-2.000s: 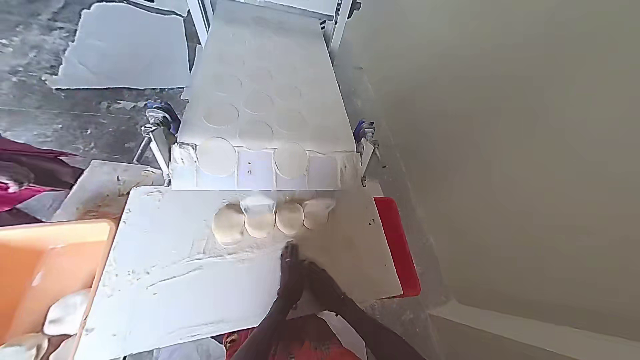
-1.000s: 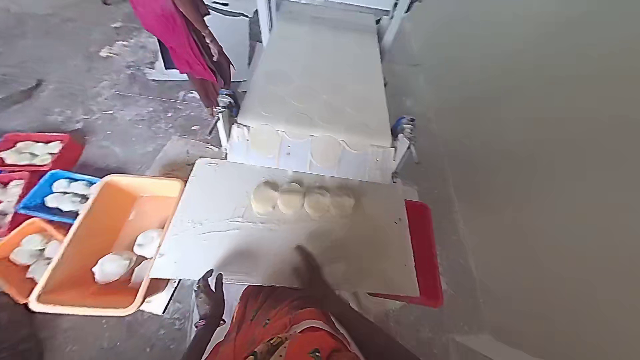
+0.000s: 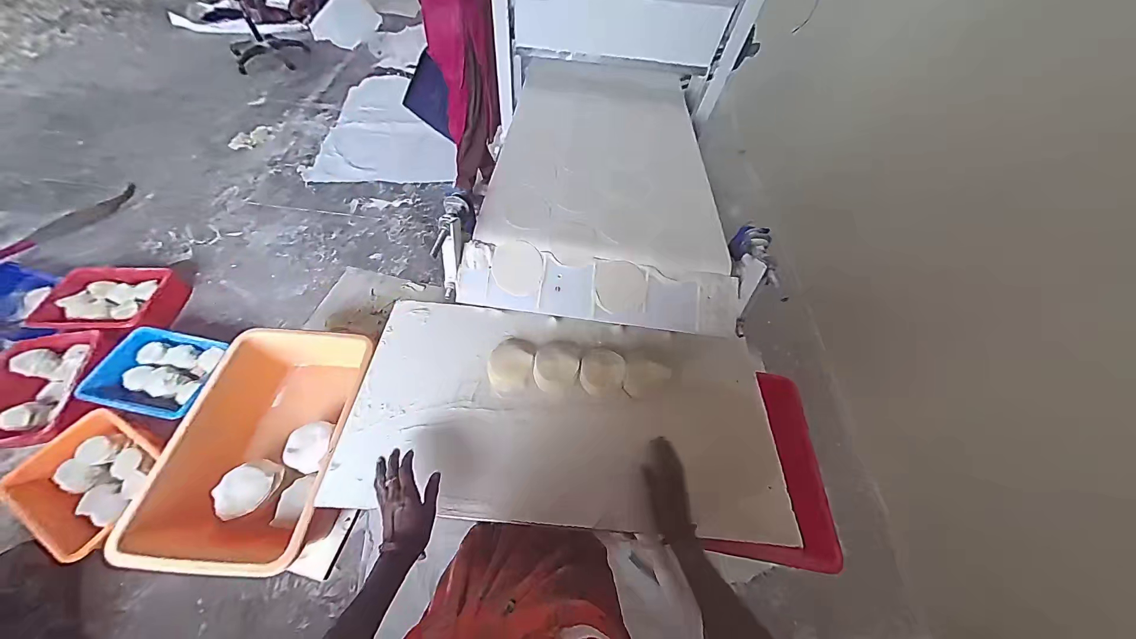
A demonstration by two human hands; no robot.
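Observation:
Four stacks of round flat dough discs point(image 3: 557, 366) lie in a row, touching, on a pale board point(image 3: 532, 461). My left hand point(image 3: 406, 504) is at the board's lower left edge, empty, palm up with fingers apart. Over the board's lower right part is my right hand point(image 3: 667, 488), holding nothing, its fingers close together but extended. Beyond the board, a conveyor belt point(image 3: 612, 151) carries a dough sheet with round cuts, and two discs point(image 3: 517, 269) show at its near end.
A large orange tub point(image 3: 240, 337) with dough pieces stands left of the board. Further left are a blue tray point(image 3: 133, 406), red trays point(image 3: 177, 306) and a smaller orange tray point(image 3: 53, 541) with discs. A red tray point(image 3: 812, 497) protrudes under the board's right side. A person's magenta clothing point(image 3: 457, 71) shows beside the conveyor.
My hands were together near the stacks two seconds ago; now they are wide apart, lower on the board. The person at the left has moved toward the conveyor. The view has shifted left.

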